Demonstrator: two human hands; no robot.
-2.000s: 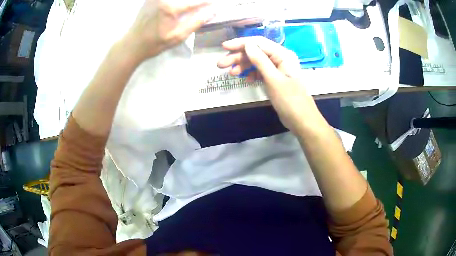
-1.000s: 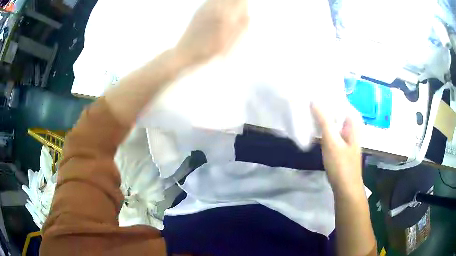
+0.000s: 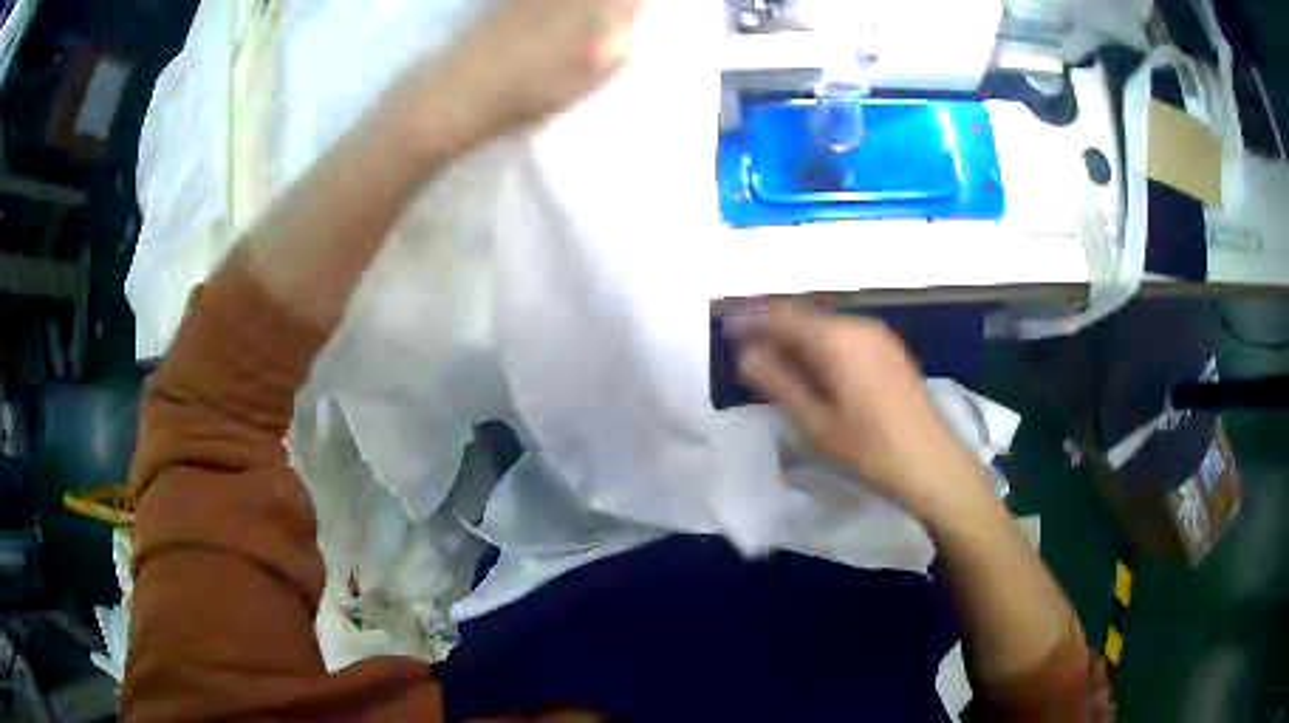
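Observation:
A thin white garment panel (image 3: 608, 325) hangs from the glaring table top over the front edge onto the lap. My left hand (image 3: 558, 57) is at its upper part, beside the machine; its fingertips are lost in blur and glare, so I cannot tell whether they grip the cloth. My right hand (image 3: 834, 381) is blurred, in front of the table edge and above the lap cloth, with its fingers loosely apart and nothing visible in them. The white overlock machine (image 3: 877, 43) is at the top, with a clear eye guard (image 3: 837, 120) above the blue tray (image 3: 862, 163).
Layered cream-white pieces (image 3: 255, 127) lie at the left of the table. More white cloth (image 3: 382, 565) hangs at lower left near a yellow rack (image 3: 99, 503). A white strip (image 3: 1131, 198) loops over the table edge at right. A carton (image 3: 1195, 494) stands on the green floor.
The white panel, spread across the table front a second ago, now hangs farther left, uncovering the whole blue tray. My right hand is left of its place a second ago, away from the cloth's edge.

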